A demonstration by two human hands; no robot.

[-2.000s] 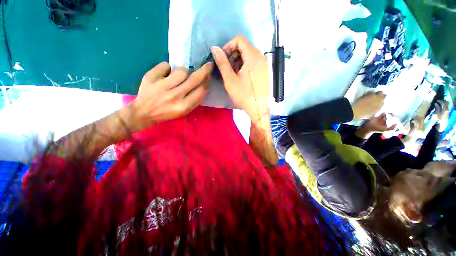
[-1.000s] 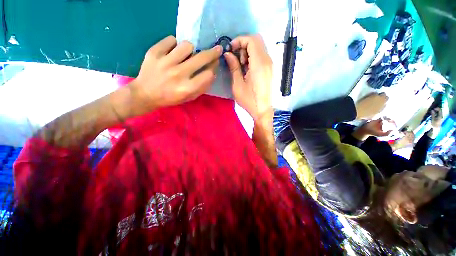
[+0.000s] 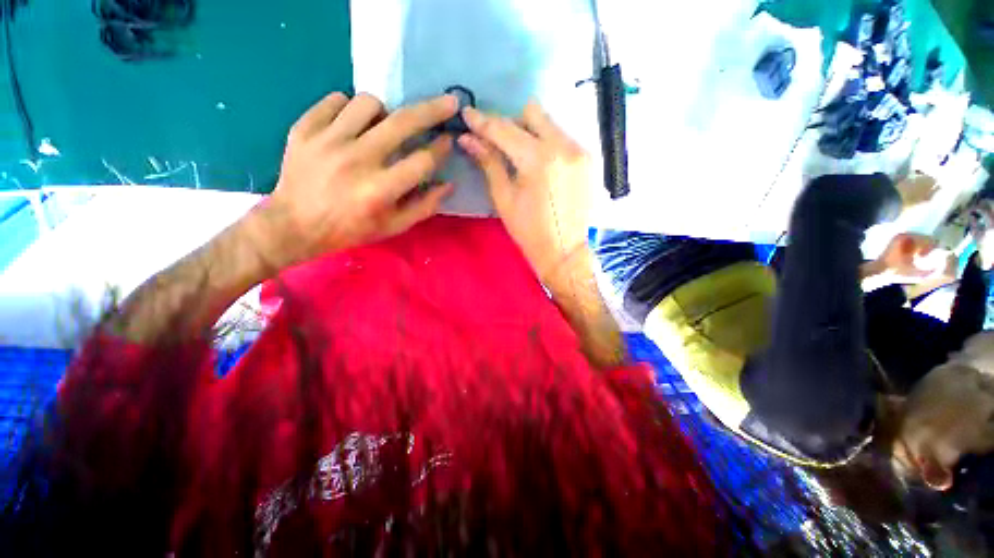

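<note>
A small dark padlock-like item with a round loop on top is held between the fingertips of both hands, over the pale grey work pad. My left hand grips it from the left, with its fingers pointing right. My right hand pinches it from the right with thumb and index finger. The fingers hide most of its body. I cannot tell if smaller parts are at the fingertips.
A hammer with a black grip lies right of my hands on the white sheet. A dark piece lies further right. A shackle heap is upper left. A neighbouring worker's dark sleeve reaches toward the heap of dark bodies.
The item was low and mostly covered between the fingers; its loop now shows above them. The neighbouring worker's arm has moved right and up toward the heap. The view has shifted slightly.
</note>
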